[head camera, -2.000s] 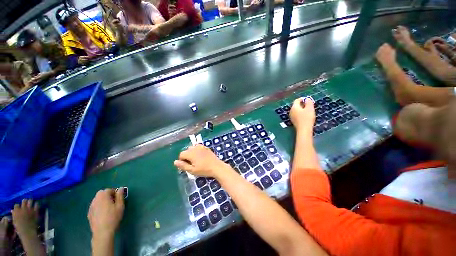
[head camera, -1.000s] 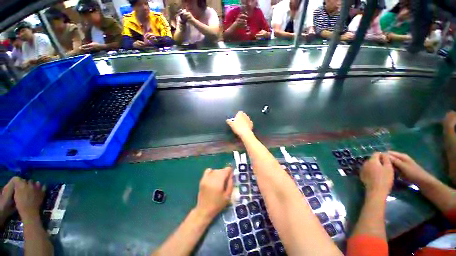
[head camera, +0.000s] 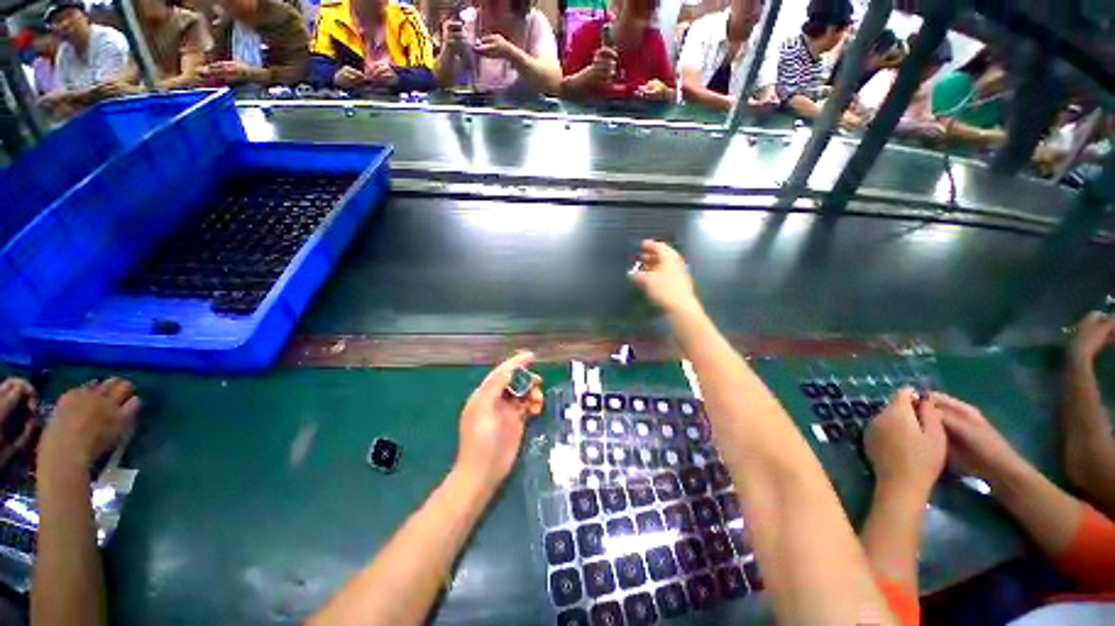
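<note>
My left hand (head camera: 495, 422) is over the bench at the left edge of the carrier sheet and holds a small square unit (head camera: 521, 383) at its fingertips. My right hand (head camera: 664, 276) reaches out over the belt, with a small whitish unit (head camera: 637, 268) at its fingertips. The clear carrier sheet (head camera: 630, 567) with rows of black square pads lies on the bench, partly hidden under my right forearm. A black square unit (head camera: 384, 455) lies on the bench left of my left hand. Another small unit (head camera: 624, 355) is at the bench edge above the sheet.
A blue bin (head camera: 159, 353) with rows of black pieces stands at left, another blue bin behind it. The dark green conveyor (head camera: 489, 263) runs across. Neighbouring workers' hands (head camera: 906, 438) are at right and others (head camera: 81, 427) at far left. People sit opposite; green posts rise at right.
The view has turned right and settled. My left hand has opened out from the sheet's edge and now shows a unit. My right hand has moved further out over the belt, to a unit there.
</note>
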